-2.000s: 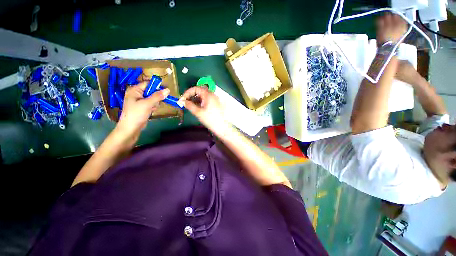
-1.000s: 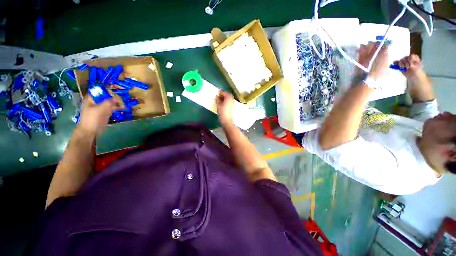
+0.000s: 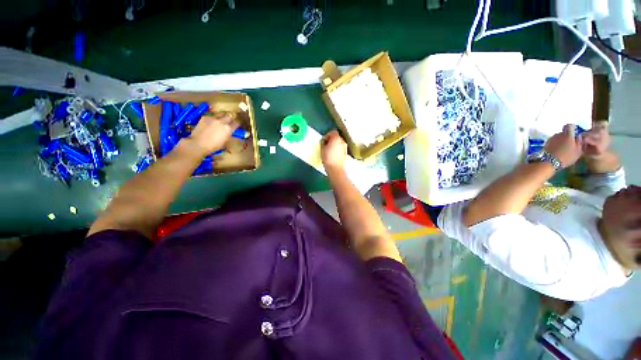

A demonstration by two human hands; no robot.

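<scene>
My left hand [image 3: 213,133] reaches into the open brown carton [image 3: 253,151] of blue cylinders [image 3: 169,126]. Its fingers are at a blue cylinder [image 3: 240,133] near the carton's right side; whether they grip it cannot be told. My right hand [image 3: 334,150] is at the pale backing strip [image 3: 303,150], right of the green roll [image 3: 294,127], with fingers curled; what lies between them is hidden. The small open box of cream pads [image 3: 365,105] stands just above and right of my right hand.
White foam bin [image 3: 420,126] of silvery wired parts stands right of the pad box, with white cables [image 3: 516,31] above. A coworker [image 3: 534,225] works beyond it. Joined blue units [image 3: 74,144] are heaped at far left. Loose cream pads [image 3: 265,105] lie by the carton.
My left hand has let go of the cylinder held earlier and moved back into the carton. My right hand has moved from the cylinder to the strip beside the green roll.
</scene>
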